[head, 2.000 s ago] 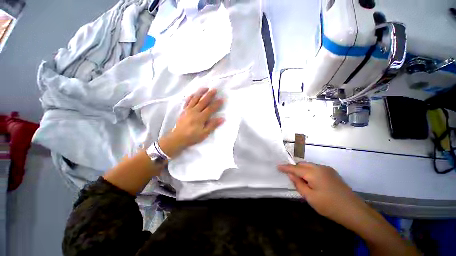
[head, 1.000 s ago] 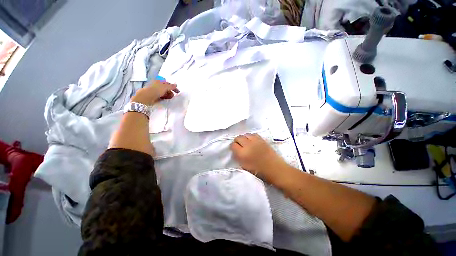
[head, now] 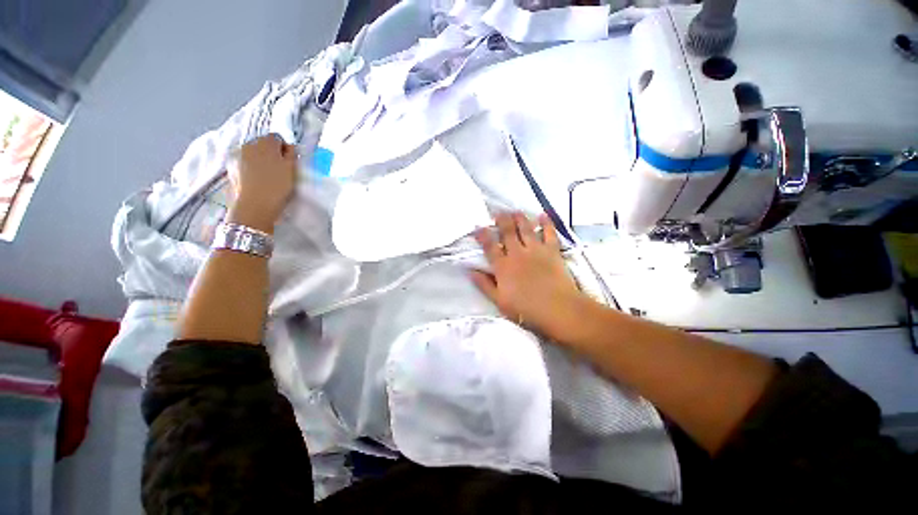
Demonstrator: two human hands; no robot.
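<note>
The pale grey garment body (head: 352,332) is spread over the table and the front of my lap. A rounded white pocket bag (head: 470,392) lies on it near me, and another white pocket bag (head: 403,211) lies farther up. My left hand (head: 264,176) is closed on the garment cloth at the upper left, fingertips partly hidden. My right hand (head: 528,267) lies flat on the garment between the pocket bags, fingers spread. A dark band edge (head: 539,189) runs just beyond the right fingers.
The white sewing machine (head: 674,141) stands at the right, its presser foot area (head: 705,256) beside the cloth. A black phone (head: 844,262) lies farther right. White strips (head: 554,24) lie behind, piled cloth (head: 166,246) hangs at left, and a red pipe (head: 81,362) is at far left.
My left hand has moved left and closed on the cloth, pulling it. My right hand has shifted slightly and spread its fingers. The upper pocket bag has shifted left and tilted.
</note>
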